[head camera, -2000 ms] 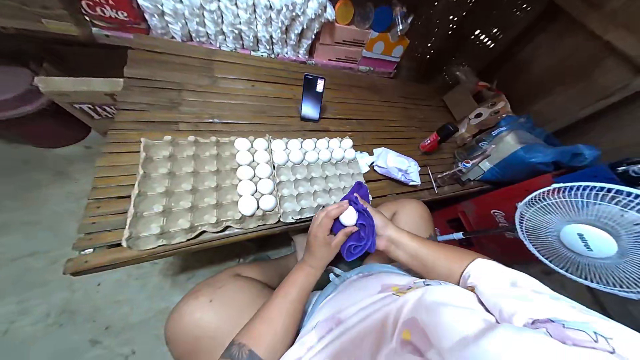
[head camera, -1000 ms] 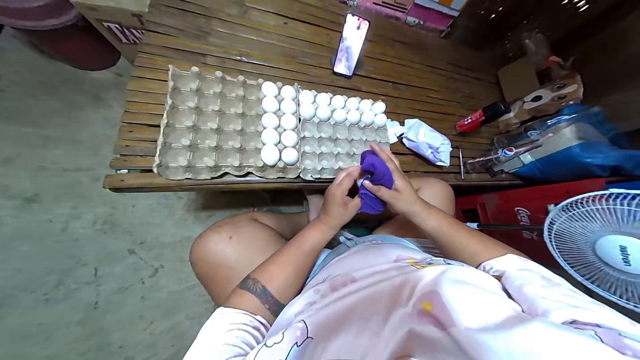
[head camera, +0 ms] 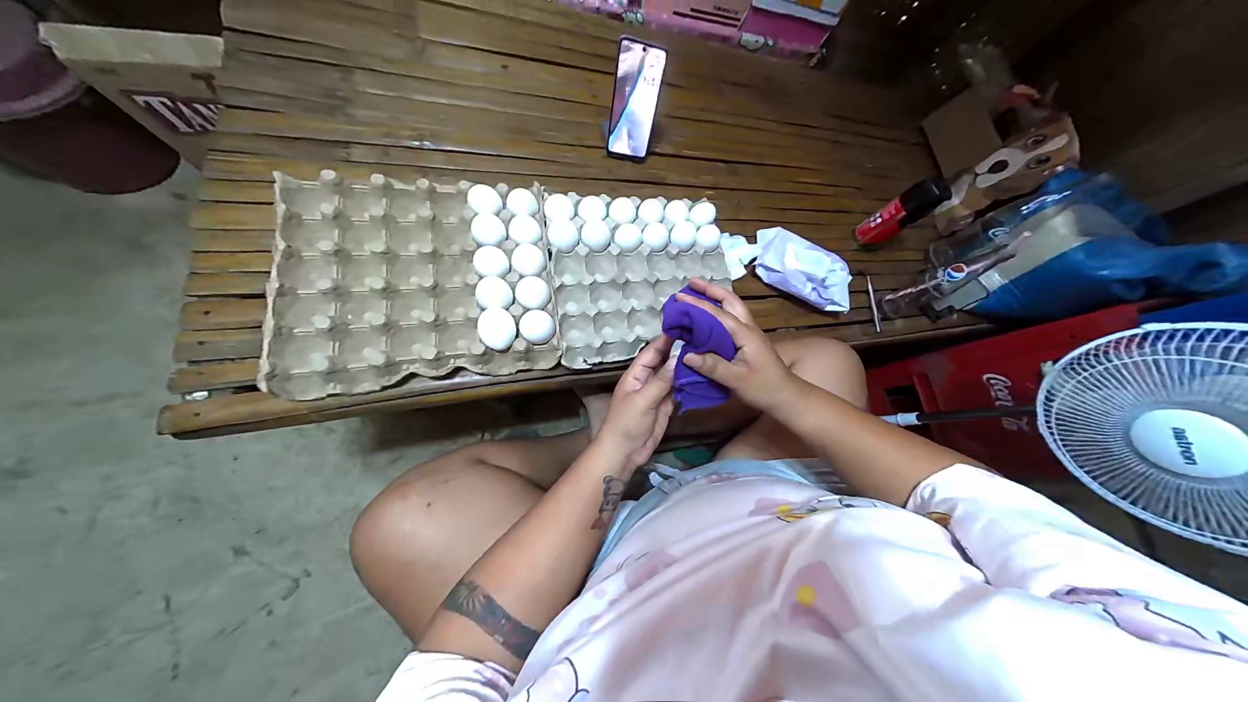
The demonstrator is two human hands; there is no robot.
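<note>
My right hand (head camera: 736,341) is closed on a purple cloth (head camera: 704,351) just in front of the bamboo table's edge. My left hand (head camera: 641,400) meets it from the left, fingers at a small white part of an egg (head camera: 676,353) that shows beside the cloth; the rest of the egg is hidden. On the table, the left cardboard egg tray (head camera: 375,283) has two columns of white eggs (head camera: 493,292) along its right side. The right cardboard egg tray (head camera: 609,302) touches it and has two rows of white eggs (head camera: 624,236) at its far side.
A smartphone (head camera: 637,97) stands behind the trays on the bamboo table (head camera: 468,117). Right of them lie a white-and-lilac packet (head camera: 802,270), a red bottle with a black cap (head camera: 902,213) and blue plastic (head camera: 1082,253). A white fan (head camera: 1160,439) stands at right by a red crate (head camera: 960,390).
The egg, plainly visible in my hands two seconds ago, is now mostly covered. My left hand's fingers have shifted from around the egg to beside the cloth. The view has shifted.
</note>
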